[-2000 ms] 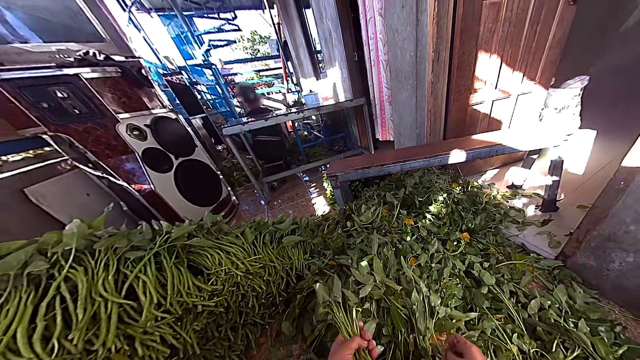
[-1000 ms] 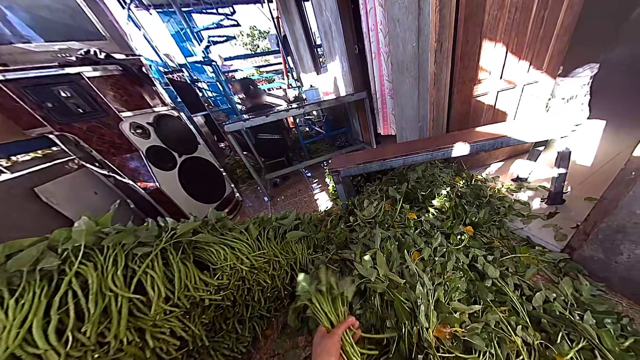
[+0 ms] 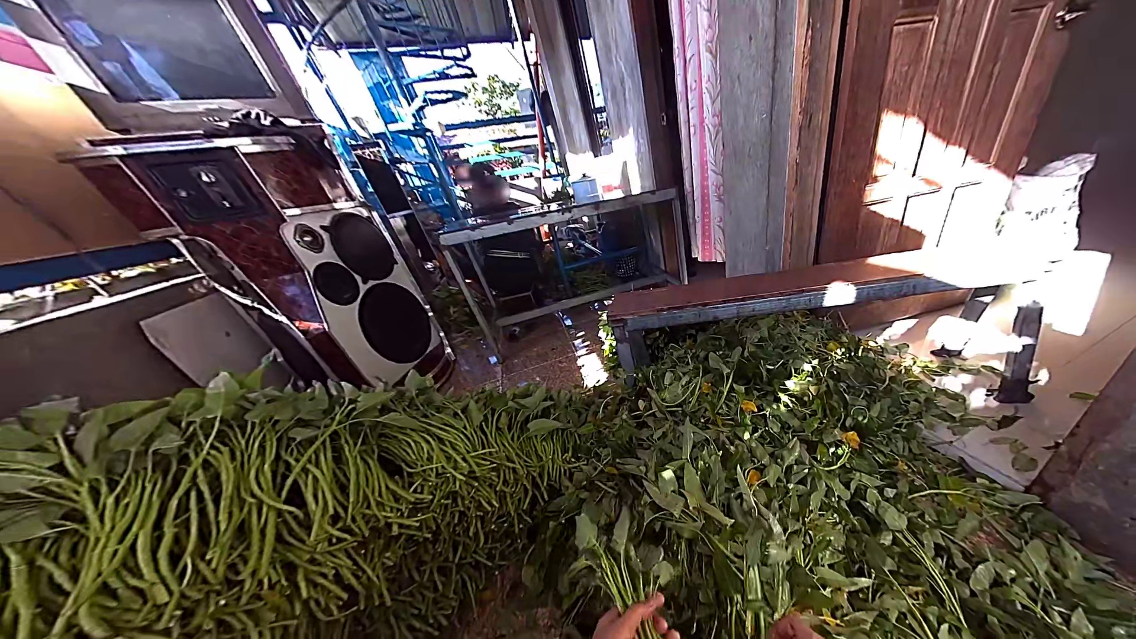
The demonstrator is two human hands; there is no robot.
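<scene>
At the bottom edge, my left hand (image 3: 632,619) grips a small bunch of leafy green stems (image 3: 626,572), its leaves pointing up and away. My right hand (image 3: 792,627) is just to the right, mostly cut off by the frame's lower edge, beside upright stems in the loose greens; whether its fingers hold any cannot be told. A wide heap of loose leafy greens (image 3: 799,497) with a few yellow leaves spreads ahead and to the right. Stacked bundles of greens (image 3: 266,506), stems facing me, fill the left side.
A long wooden bench (image 3: 754,295) stands behind the loose heap, near a wooden door (image 3: 941,133). A large speaker (image 3: 368,297) leans at the left. Farther back are a metal-framed table (image 3: 568,213), a person (image 3: 486,191) and a blue spiral staircase (image 3: 417,98).
One second ago a single hand showed, holding a bunch farther left; my right hand has come back into view at the bottom. The left hand with its bunch is now lower.
</scene>
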